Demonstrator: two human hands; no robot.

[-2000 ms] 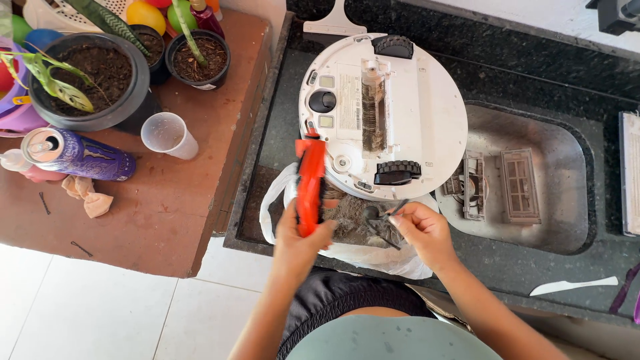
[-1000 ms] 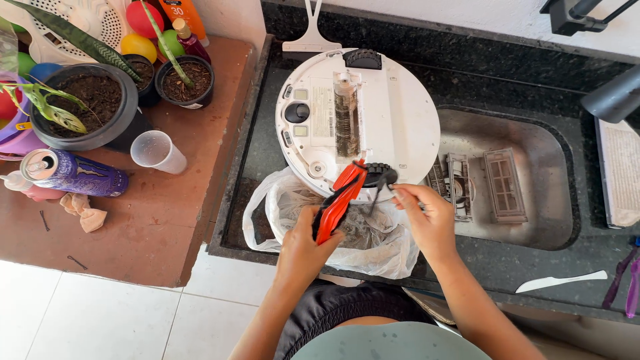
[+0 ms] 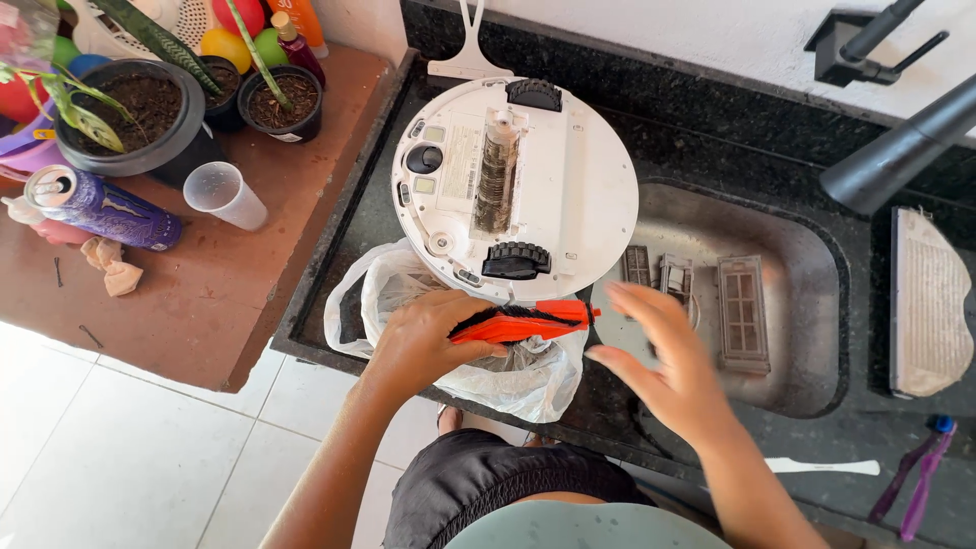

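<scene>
My left hand grips one end of a red roller brush with black bristles, held level above an open white plastic bag with grey dust and hair inside. Just beyond the brush's free end, my right hand is spread, with nothing seen in it. Behind the bag, a white robot vacuum lies upside down on the granite counter. Its black wheels face up, and grime covers its long brush slot.
Right of the vacuum is a steel sink holding a filter frame and small parts. Farther right are a dusty flat piece, a white plastic knife and a black faucet. A brown ledge at left bears potted plants, a can and a cup.
The brush has turned from steep to nearly level. My right hand, which held a dark clump at the brush a second ago, is now spread apart from it.
</scene>
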